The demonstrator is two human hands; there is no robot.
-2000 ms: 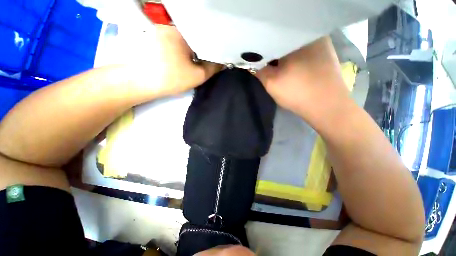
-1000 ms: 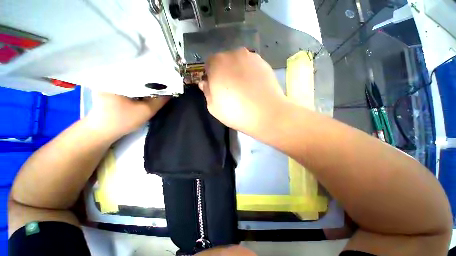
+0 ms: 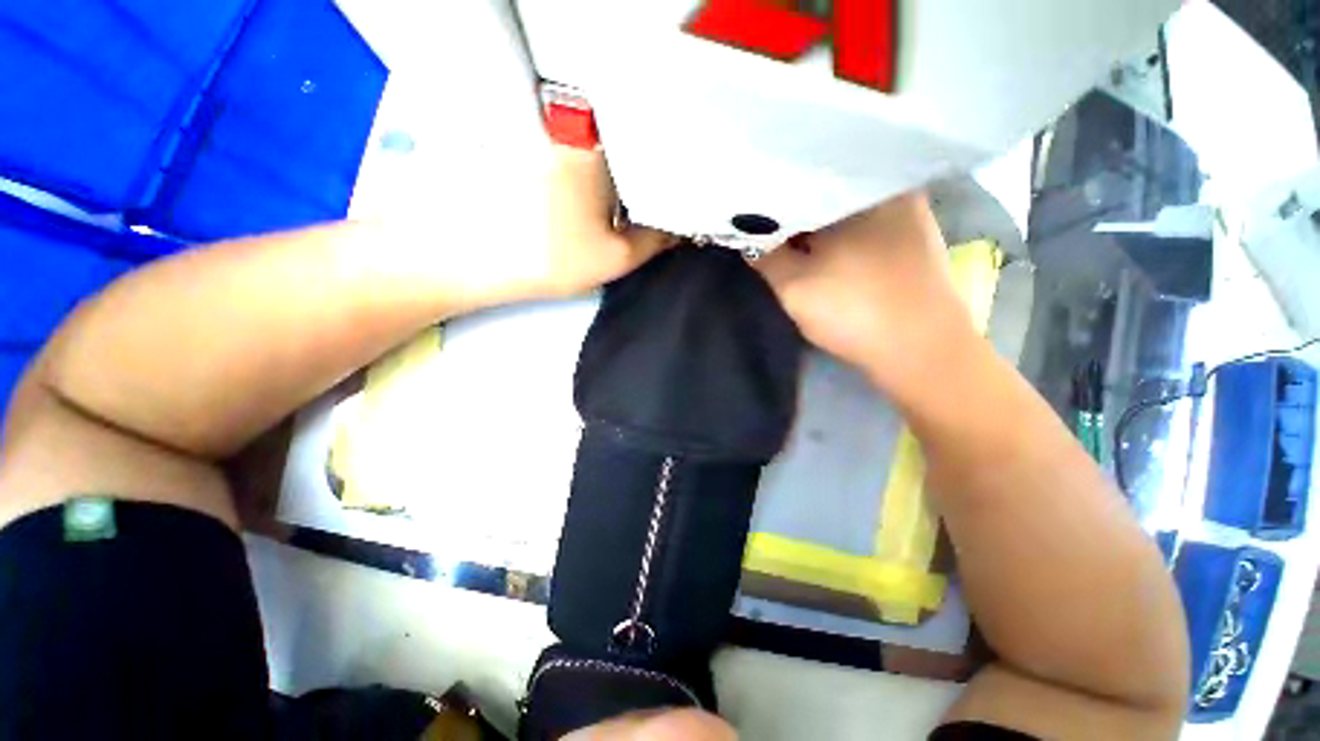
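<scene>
A long black fabric panel (image 3: 601, 557) runs from the near table edge toward the white sewing machine head (image 3: 869, 123). A silvery chain (image 3: 654, 543) lies down its middle, with a small ring (image 3: 633, 634) at its near end. A black fabric flap (image 3: 692, 355) covers the panel's far part and reaches under the head. A small black pouch (image 3: 608, 695) lies at the near end. My left hand (image 3: 586, 225) is at the flap's far left edge, and my right hand (image 3: 854, 282) is at its far right edge. The head hides the fingertips and needle area.
A pale plate edged with yellow tape (image 3: 840, 572) lies under the work. Blue crates (image 3: 217, 109) stand at left. At right are a blue bin with silver hardware (image 3: 1230, 630), another blue bin (image 3: 1259, 449) and green-handled tools (image 3: 1089, 408). Part of a skin-toned shape shows at the bottom centre.
The view has swung so the machine head again covers the needle area, which showed a second ago. The right hand, seen there beside the needle area, is now partly hidden behind the head.
</scene>
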